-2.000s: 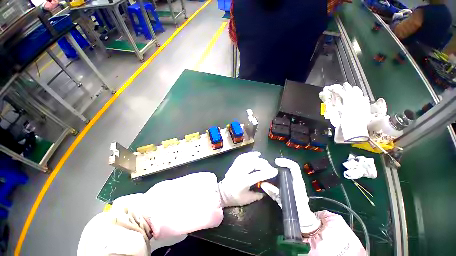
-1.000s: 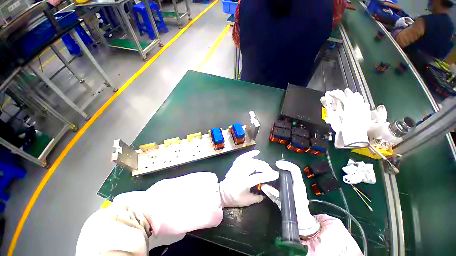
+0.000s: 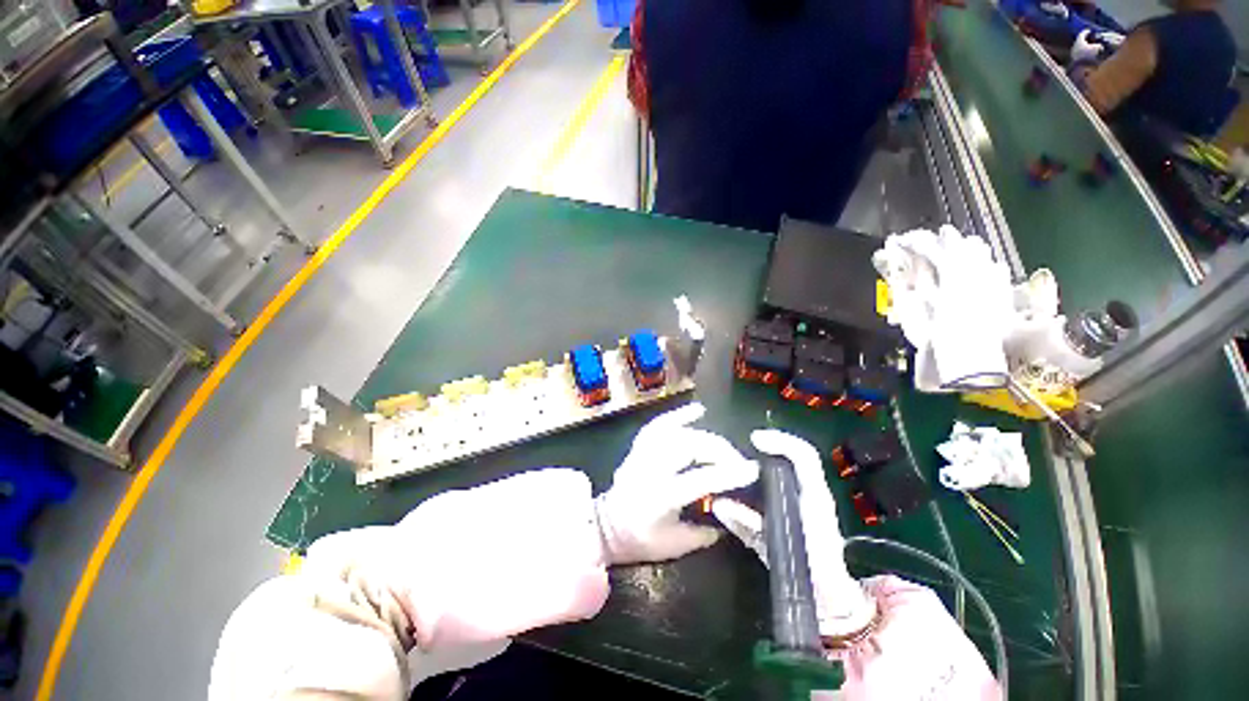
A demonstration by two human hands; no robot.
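My left hand [image 3: 674, 496], in a white glove, holds a small black-and-orange transformer [image 3: 704, 511] low over the bench; the fingers hide most of it. My right hand [image 3: 818, 534], also gloved, grips a long dark grey syringe barrel [image 3: 788, 555] with a green cap at its near end. The syringe's upper end is close to my left fingertips. The needle tip is too small to make out. Two blue-topped transformers [image 3: 588, 374] stand at the right end of the pale metal fixture [image 3: 514, 422], which has yellow-green pads along its back edge.
Black-topped transformers [image 3: 818, 370] stand before a black box [image 3: 826, 281]. Two loose black-and-orange parts [image 3: 888, 493] lie near a white cloth [image 3: 983, 456] and thin sticks. Clear tubing [image 3: 955, 568] loops at right. White gloves [image 3: 945, 301] lie farther back. A person stands beyond the bench; another is beside the conveyor.
The view has shifted slightly. My hands keep nearly the same hold on the transformer and the syringe, and the fixture's parts stand as before.
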